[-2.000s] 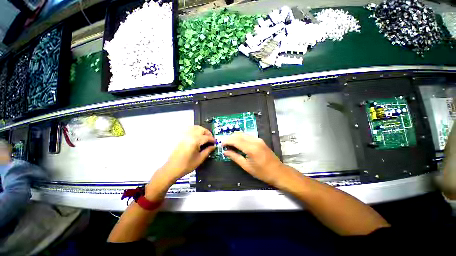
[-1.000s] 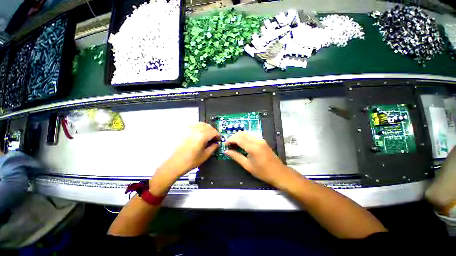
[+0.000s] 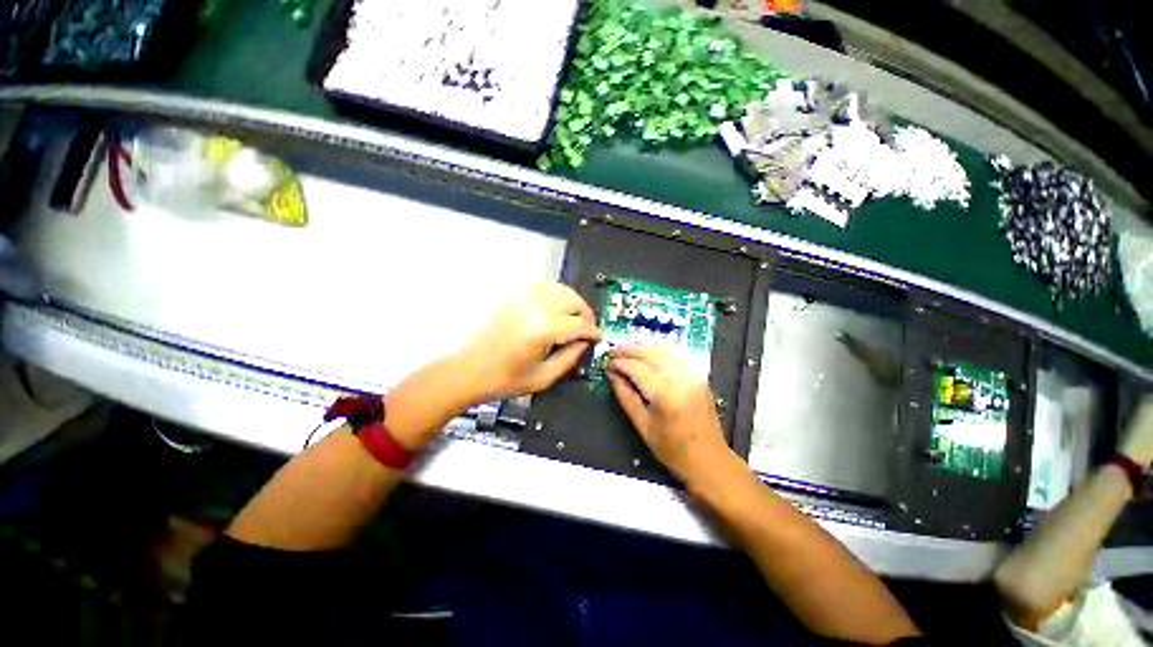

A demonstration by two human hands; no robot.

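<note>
A green circuit board [image 3: 677, 331] lies in a black pallet [image 3: 658, 259] on the conveyor, with several dark and white parts standing along its upper part. My left hand [image 3: 525, 341], with a red strap at the wrist, is at the board's left edge, thumb and fingertips close together. My right hand [image 3: 666, 402] covers the board's lower part, its fingertips near those of my left hand. Something small and whitish shows between the fingertips. I cannot tell which hand holds it. The fingers hide the board's lower left.
Behind the rail are a black tray of white parts [image 3: 453, 63], a green heap [image 3: 658, 78], white connectors [image 3: 828, 152] and a black-and-silver heap [image 3: 1052, 228]. A second board [image 3: 971, 423] lies right, by another person's arm [image 3: 1068, 544]. A bag [image 3: 228, 177] lies left.
The view has tilted and turned, so the line now slopes down to the right. Both hands remain at the same board. Another person's arm at the right now shows more.
</note>
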